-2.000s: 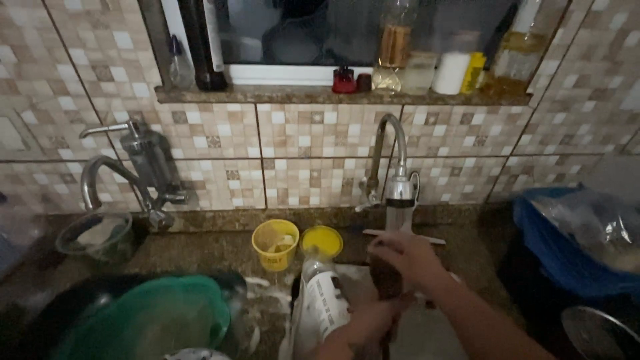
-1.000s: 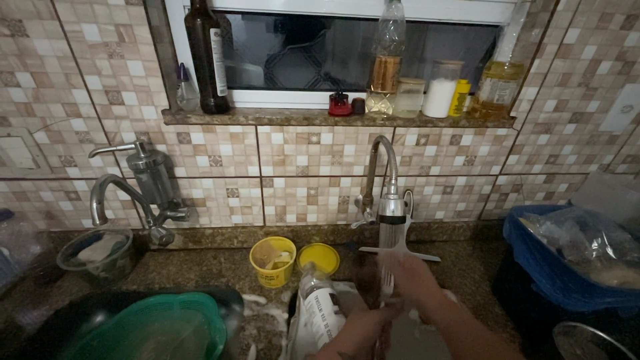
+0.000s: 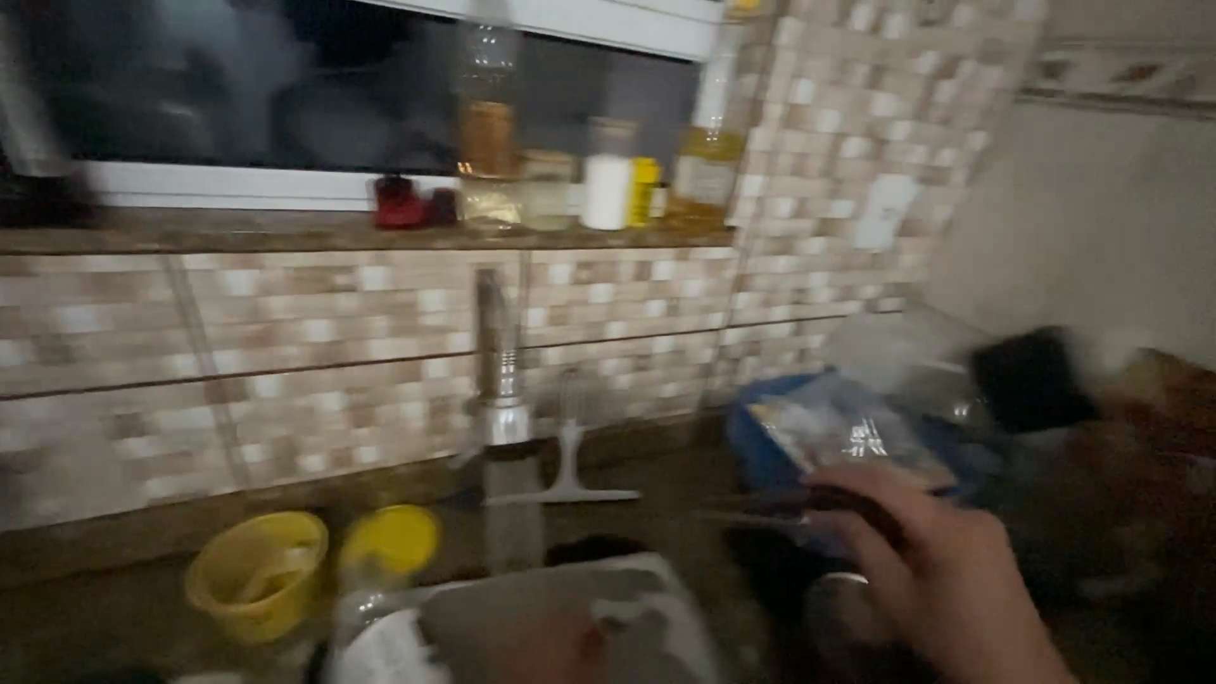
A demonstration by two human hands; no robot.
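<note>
My right hand (image 3: 936, 570) is closed around the dark handle of a thin utensil (image 3: 845, 503), whose blurred end points left; its exact kind cannot be told. It is in front of the blue-lined bin. A blurred reddish, skin-toned shape at the bottom centre, over the grey sink basin (image 3: 503, 608), may be my left hand (image 3: 560, 651); its fingers are not clear. Water runs from the metal faucet (image 3: 506, 418) behind the basin. A clear bottle with a white label (image 3: 394, 646) stands at the basin's left side.
A yellow tub (image 3: 256, 579) and a yellow lid (image 3: 391, 540) are left of the faucet. A white squeegee (image 3: 567, 475) leans behind it. The bin with a blue bag (image 3: 760, 446) holds clear plastic. Bottles and jars, including a white-filled jar (image 3: 606, 185), line the granite sill.
The view has swung right. My right hand has moved from the faucet's stream to the right, in front of the blue-lined bin, with the utensil in it.
</note>
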